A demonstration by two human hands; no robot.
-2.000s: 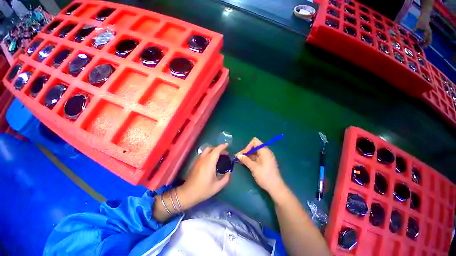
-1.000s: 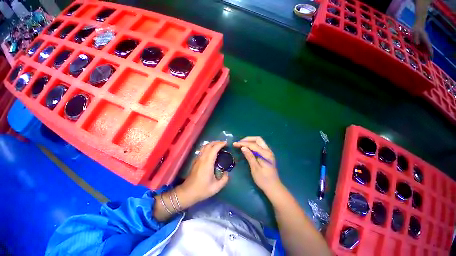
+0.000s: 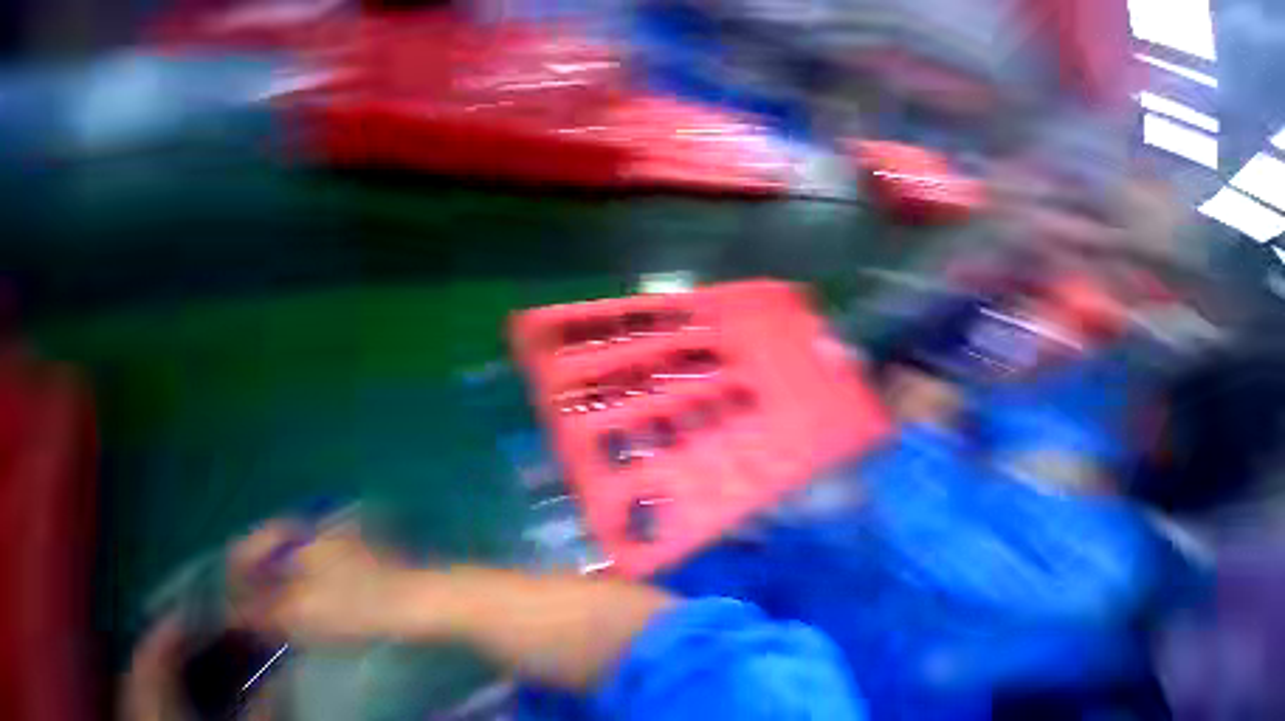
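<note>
The picture is strongly blurred. My right hand [image 3: 303, 580] is at the lower left with its fingers bent around a thin bluish-purple streak, the blue tool [image 3: 286, 547]. My left hand [image 3: 152, 673] is at the bottom left, partly cut off by the lower edge, against a dark round watch head [image 3: 223, 668]. The watch head is below my right hand. Whether the tool touches it cannot be told.
A red foam tray [image 3: 768, 423] with rows of dark discs lies right of my forearm. Blurred red trays [image 3: 465, 127] are across the green bench. A red edge [image 3: 42, 535] shows at far left. A person in blue [image 3: 1029, 493] is at the right.
The view has swung right and blurred, so the hands and right tray sit further left. The left stack is almost out of view, and a person in blue has come into view.
</note>
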